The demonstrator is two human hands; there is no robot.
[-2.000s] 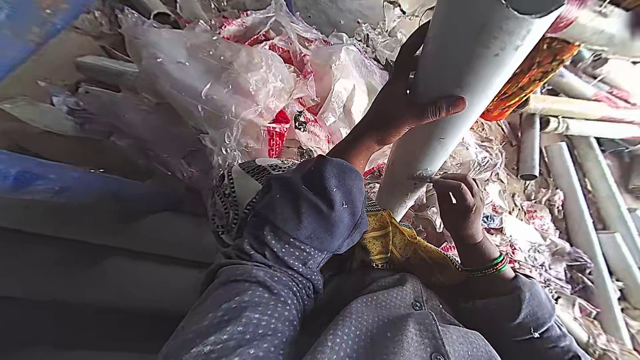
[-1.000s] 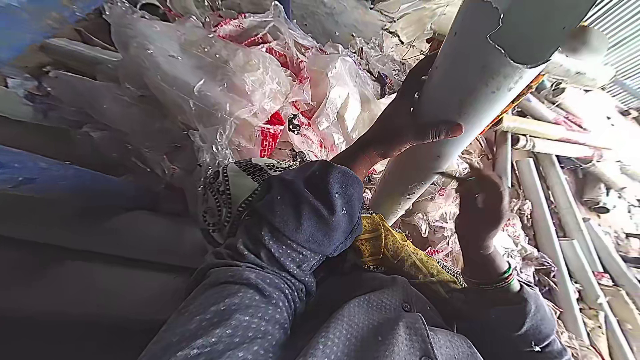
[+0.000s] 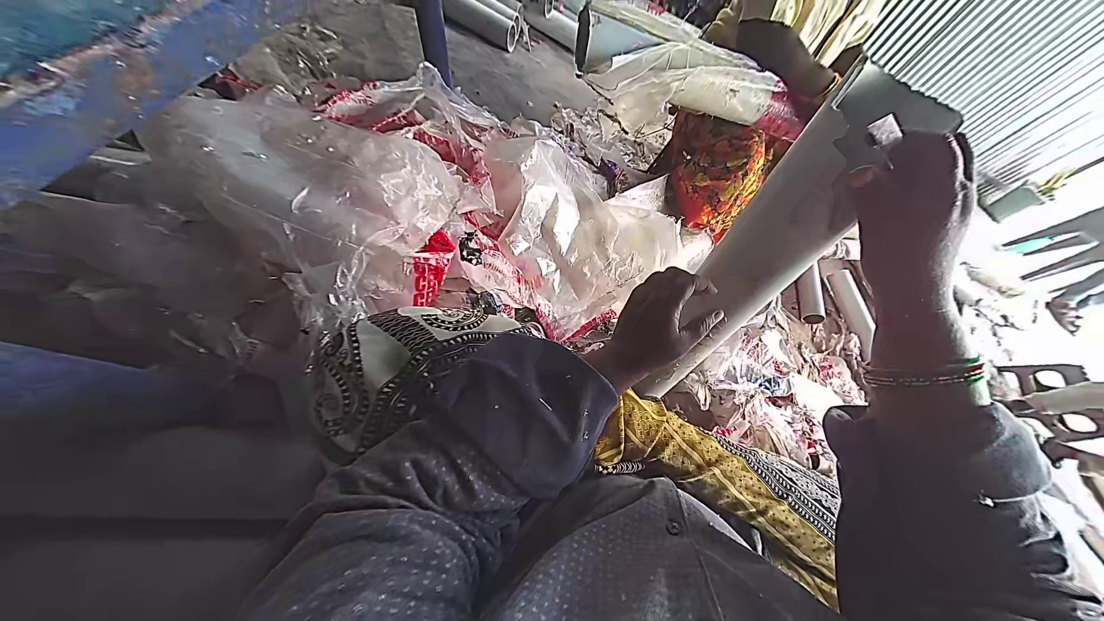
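A wide pale tube (image 3: pixel 768 233), which looks like plastic or cardboard, slants from my lap up to the right. Its upper end has a jagged, torn edge. My left hand (image 3: pixel 660 323) rests against the tube's lower part, thumb and fingers apart. Up at the torn end, my right hand (image 3: pixel 914 185) is closed with its fingers curled over the rim, and a small pale flake (image 3: pixel 884 131) shows beside the fingertips. Whether that flake is held or part of the rim, I cannot tell.
Crumpled clear plastic film (image 3: pixel 345 181) with red print is heaped ahead and left. A blue painted bar (image 3: pixel 138 95) crosses the upper left. Another person's arm (image 3: pixel 780 52) is at the top, beyond the tube. Several pale tubes (image 3: pixel 849 302) lie at the right; corrugated sheeting (image 3: pixel 992 78) stands behind.
My right hand has moved from the tube's lower part up to its torn end. My left hand has slid lower along the tube. The tube now leans further right.
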